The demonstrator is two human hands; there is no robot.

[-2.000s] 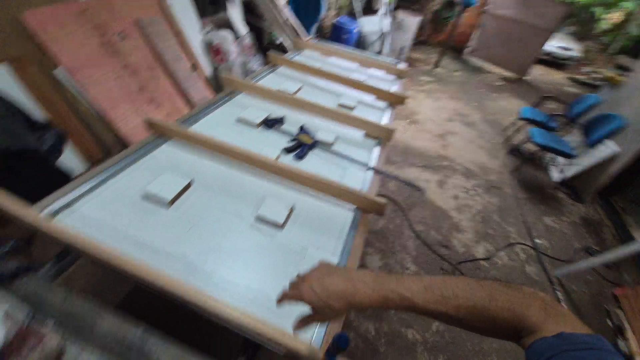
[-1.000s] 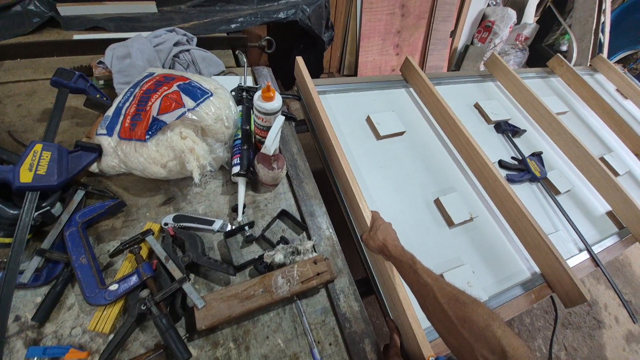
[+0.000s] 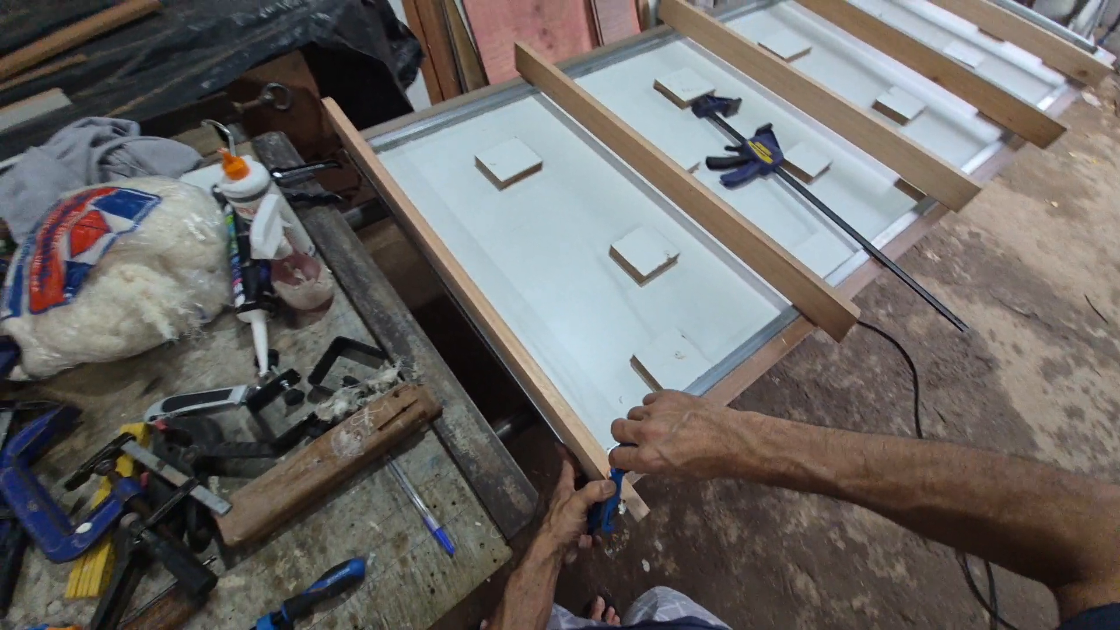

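Note:
Both of my hands are at the near end of the nearest wooden slat [image 3: 472, 306], which lies along the edge of a white panel [image 3: 560, 210] in a metal and wood frame. My left hand [image 3: 573, 512] is on the slat's outer side, its thumb against a small blue tool [image 3: 605, 507], probably a clamp. My right hand [image 3: 661, 433] has its fingers curled at the top of that blue tool, above the panel's corner. Further along, a blue quick-release bar clamp [image 3: 752, 157] lies across the panel. Small white-faced blocks [image 3: 645, 252] sit on the panel between the slats.
At left stands a workbench [image 3: 472, 525] with a plastic bag of fibre [image 3: 122, 271], a glue bottle [image 3: 254, 188], a blue C-clamp [image 3: 52, 490], a wood offcut [image 3: 332, 455], a pen [image 3: 420, 507] and a blue-handled tool [image 3: 315, 591]. A dark cable [image 3: 910, 376] runs over the floor.
My right hand has moved from partway along the nearest slat to its near end. My left hand now shows clearly there, with the blue tool between the hands.

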